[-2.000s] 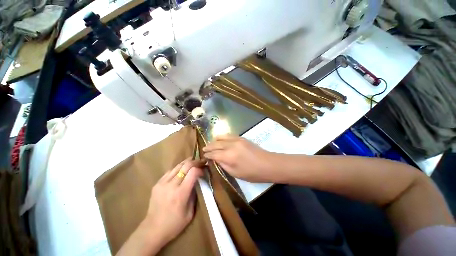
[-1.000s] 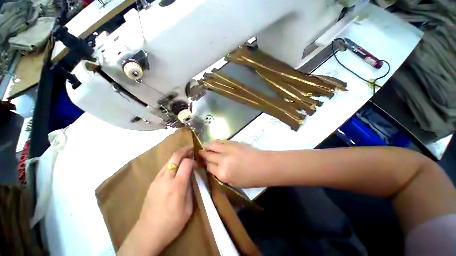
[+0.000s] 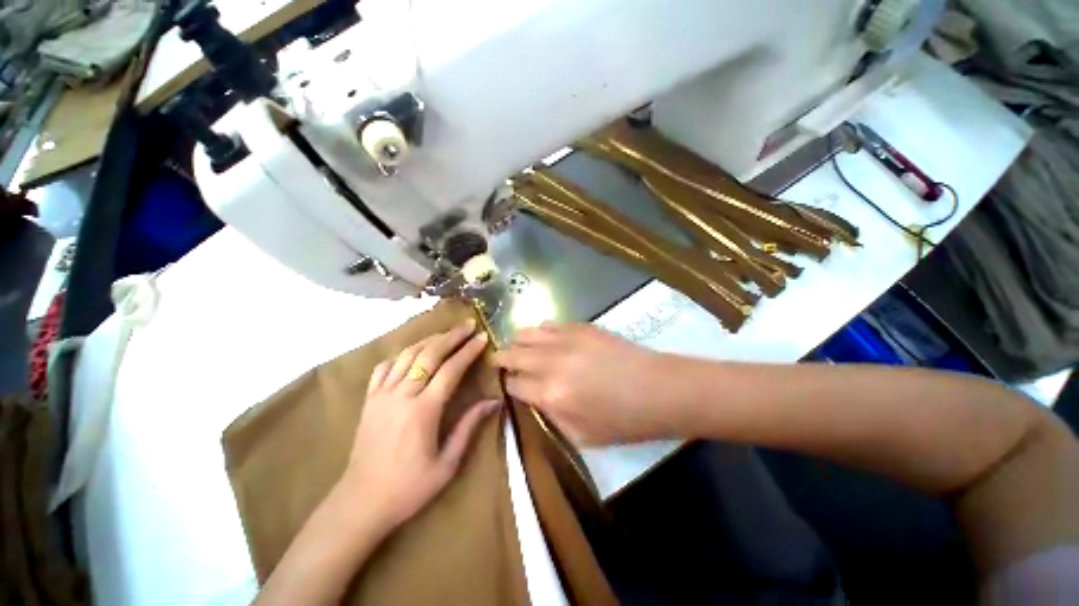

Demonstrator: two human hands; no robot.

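Note:
A brown fabric panel lies on the white table, its top corner under the needle area of the white sewing machine. A zipper with gold teeth runs along the panel's opening. A white strip shows inside the opening. My left hand lies on the panel, fingers spread near the seam, pressing rather than gripping. My right hand pinches the zipper and fabric edge just below the bright light spot; its fingertips partly hide the zipper.
Several loose brown zippers fan out under the machine arm. A red and black tool with a dark cord lies at the right. A white cloth strip hangs at the left table edge. Grey-olive fabric is piled at far right.
My left hand has let go of the folded edge, and its fingers now lie flatter along the seam near the needle. My right hand still pinches the edge. The camera view has shifted.

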